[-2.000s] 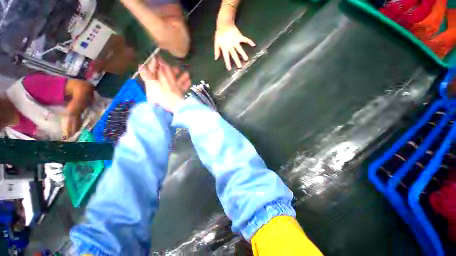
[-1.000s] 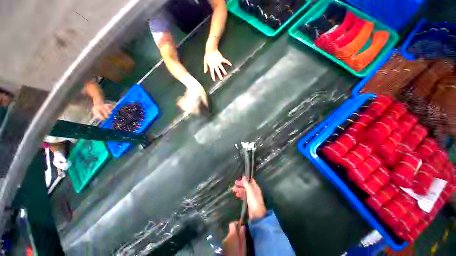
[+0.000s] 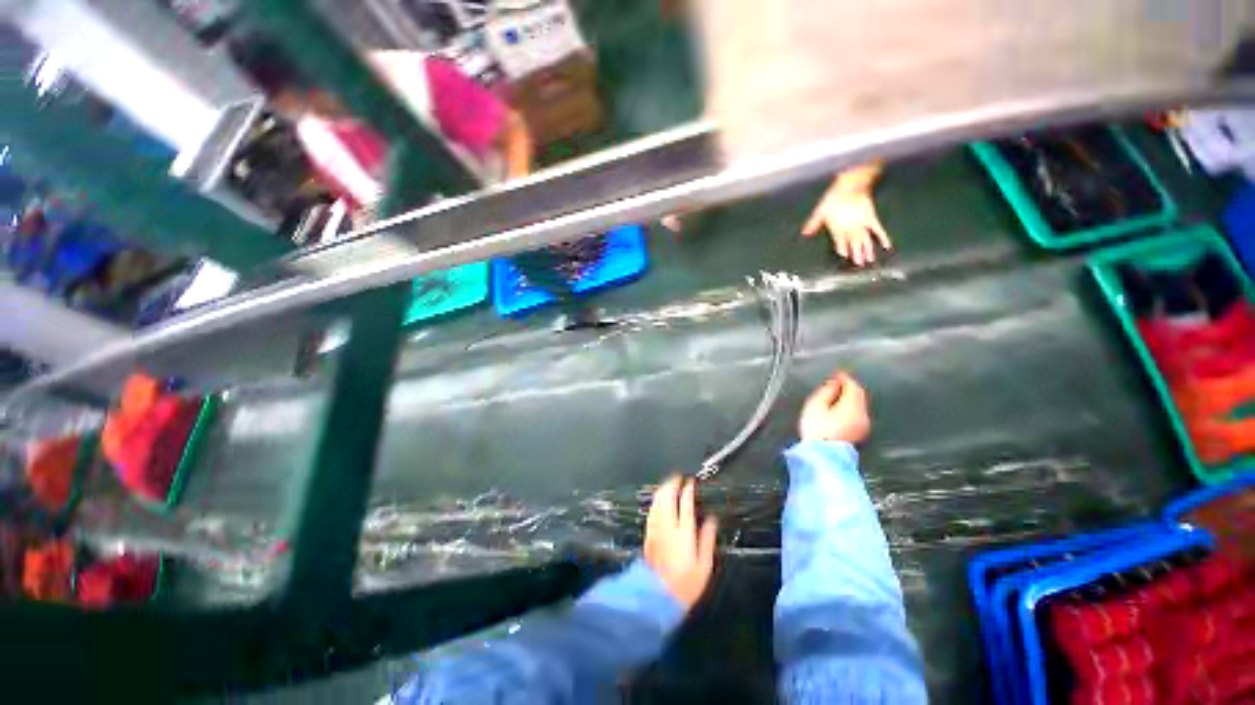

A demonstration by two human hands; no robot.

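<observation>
A dark wire bundle (image 3: pixel 782 355) with pale tips lies curved on the green bench top (image 3: pixel 578 427). Its pale tips point away from me and its near end is by my left hand. My left hand (image 3: pixel 680 541) is flat and open, fingers apart, with its fingertips at or beside the bundle's near end; whether they touch cannot be told. My right hand (image 3: pixel 835 409) is right of the bundle and apart from it, with curled fingers. Nothing shows in it, but its palm side is hidden.
Another person's open hand (image 3: pixel 849 221) is across the bench. A pale rail (image 3: pixel 551 227) and a dark green post (image 3: pixel 344 455) cross the view. A blue tray (image 3: pixel 998 592) of red wires is at lower right, a green tray (image 3: pixel 1135 331) above it. Another blue tray (image 3: pixel 626 262) is farther off.
The bundle was upright in my hands and now lies curved on the bench. My hands have moved apart. The view has turned, bringing the rail and left-side trays in.
</observation>
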